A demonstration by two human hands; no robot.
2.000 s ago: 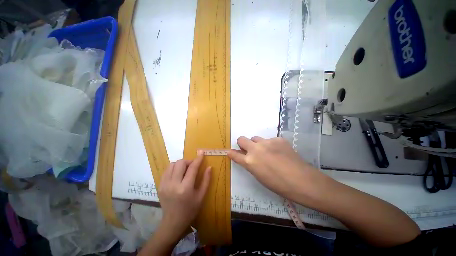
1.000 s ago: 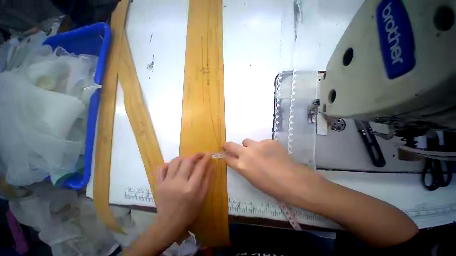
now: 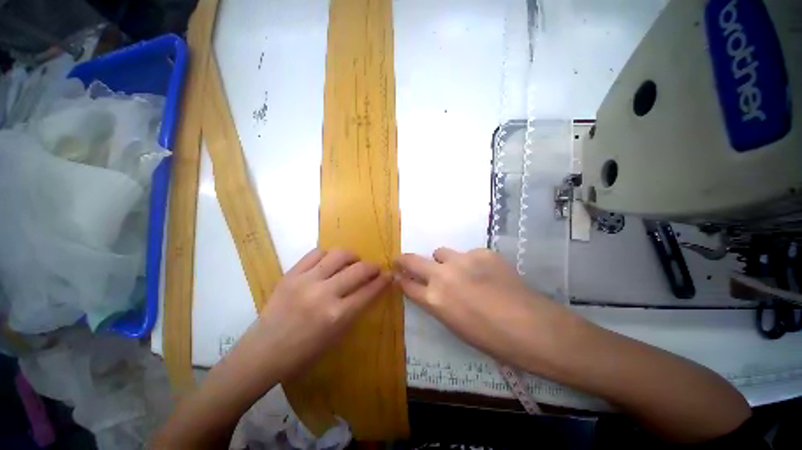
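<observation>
A wide yellow-tan paper pattern (image 3: 359, 176) with pencil lines lies lengthwise on the white table and hangs over its front edge. My left hand (image 3: 325, 294) rests on the pattern, fingertips at its right side. My right hand (image 3: 457, 290) meets it at the pattern's right edge, fingers pinched together. The tape measure (image 3: 517, 387) shows below my right forearm at the table edge; its part between my fingertips is almost wholly hidden. Narrow paper patterns (image 3: 242, 211) lie to the left.
A blue basket (image 3: 167, 176) with sheer white fabric (image 3: 79, 202) stands at left. The Brother sewing machine (image 3: 703, 114) is at right, with a sheer scalloped strip (image 3: 526, 176) across its bed. Black snips (image 3: 670, 259) lie on the bed; black-handled shears (image 3: 776, 318) lie at far right.
My left hand has moved right along the tape to my right hand's fingertips. The tape length that showed between the hands is now covered. The view has shifted slightly.
</observation>
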